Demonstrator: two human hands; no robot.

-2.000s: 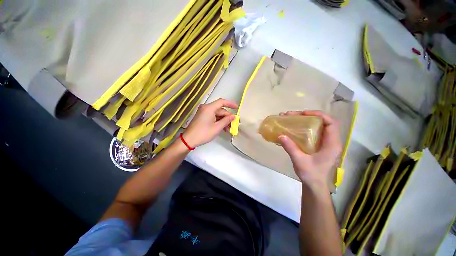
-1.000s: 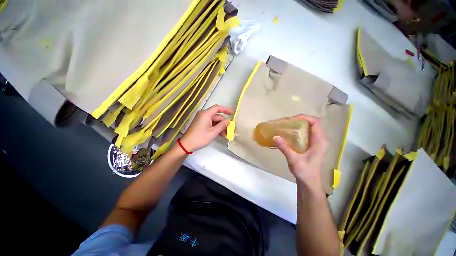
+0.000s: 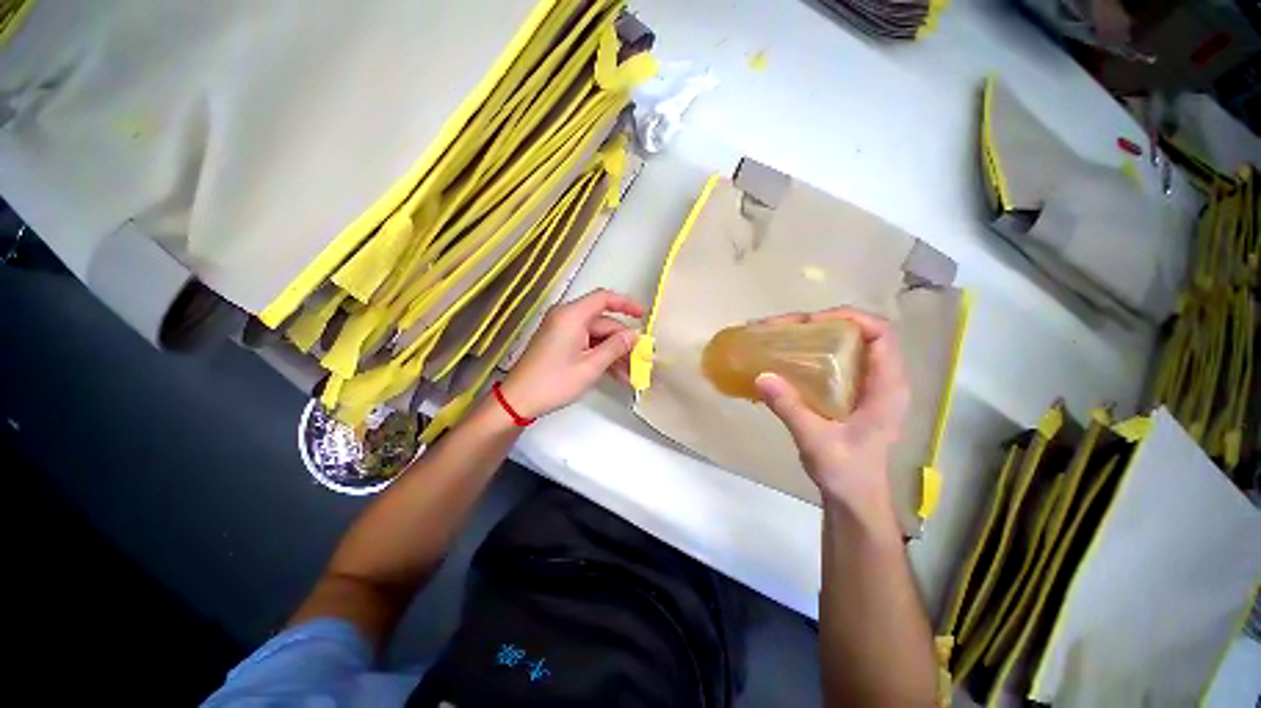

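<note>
A beige-grey bag body [image 3: 774,263] lies flat before me, with yellow edge binding [image 3: 680,252] down both sides and two darker grey tabs at its top edge. My left hand [image 3: 578,349] is at its left edge, fingertips at the binding beside the yellow binding tape end [image 3: 642,362]. My right hand [image 3: 846,422] holds the glue bottle [image 3: 788,362], amber inside, tilted above the panel and pointing left. I cannot make out the nozzle. A second yellow tape end [image 3: 931,491] sits at the lower right corner.
The left stack of bag bodies [image 3: 249,125] fans out yellow ends beside a white rag [image 3: 669,108]. A waste bin [image 3: 332,457] is below the table edge. The right stack [image 3: 1155,553] stands at lower right. Folded bag pieces [image 3: 1093,208] and red-handled snips [image 3: 1130,145] lie across the table.
My right hand and the bottle have shifted left and slightly down in view since the first frame. The panel and stacks shift slightly in view too. My left hand stays at the left edge.
</note>
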